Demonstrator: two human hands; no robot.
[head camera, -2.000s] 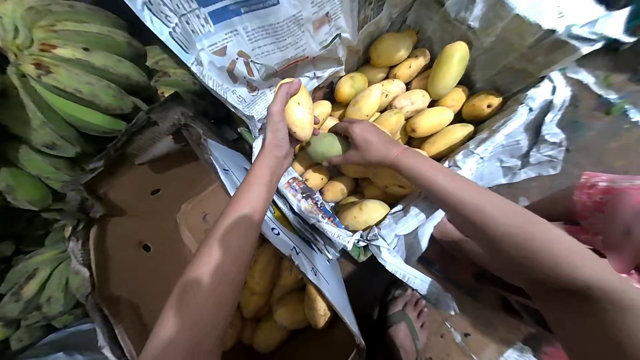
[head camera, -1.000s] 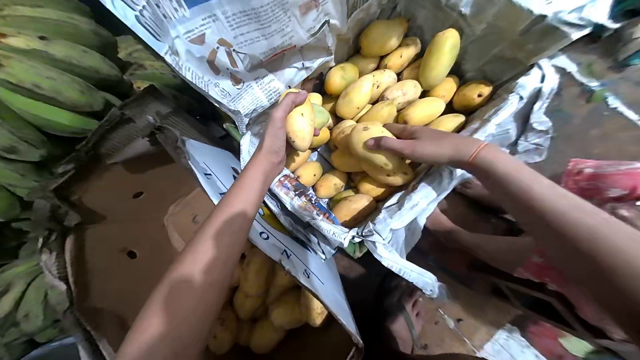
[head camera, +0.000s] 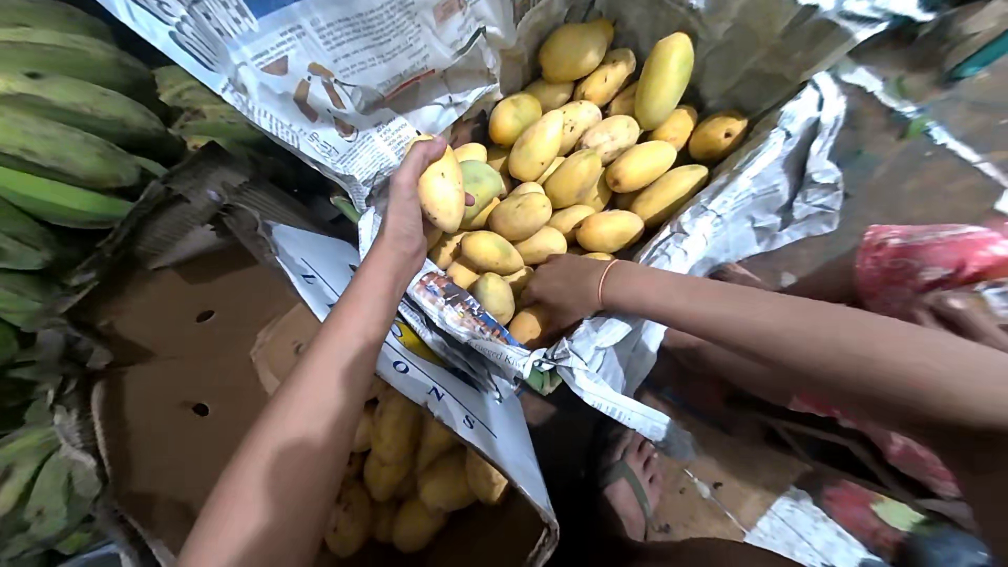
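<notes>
Many yellow mangoes (head camera: 579, 177) lie in a container lined with newspaper (head camera: 756, 189). My left hand (head camera: 405, 197) holds a yellow mango (head camera: 442, 189) at the container's left side; a greenish mango (head camera: 479, 187) sits right beside it, and whether that one is also held cannot be told. My right hand (head camera: 565, 287) reaches among the mangoes near the front corner, its fingertips partly hidden, touching a mango (head camera: 531, 323) below the palm. Its fingers are curved down, and a thin band circles the wrist. Another pile of mangoes (head camera: 417, 465) lies in a cardboard box beneath my left forearm.
Green bananas (head camera: 63, 134) are heaped along the left edge. A cardboard box (head camera: 181, 346) with round holes stands beside them, its printed white edge (head camera: 441, 402) running beneath my left forearm. A sandalled foot (head camera: 630, 480) and red cloth (head camera: 921, 264) appear at the lower right.
My right hand has moved from the middle of the pile down to its front corner; the large mango under it one second ago is no longer there. My left hand stays at the left side with a mango.
</notes>
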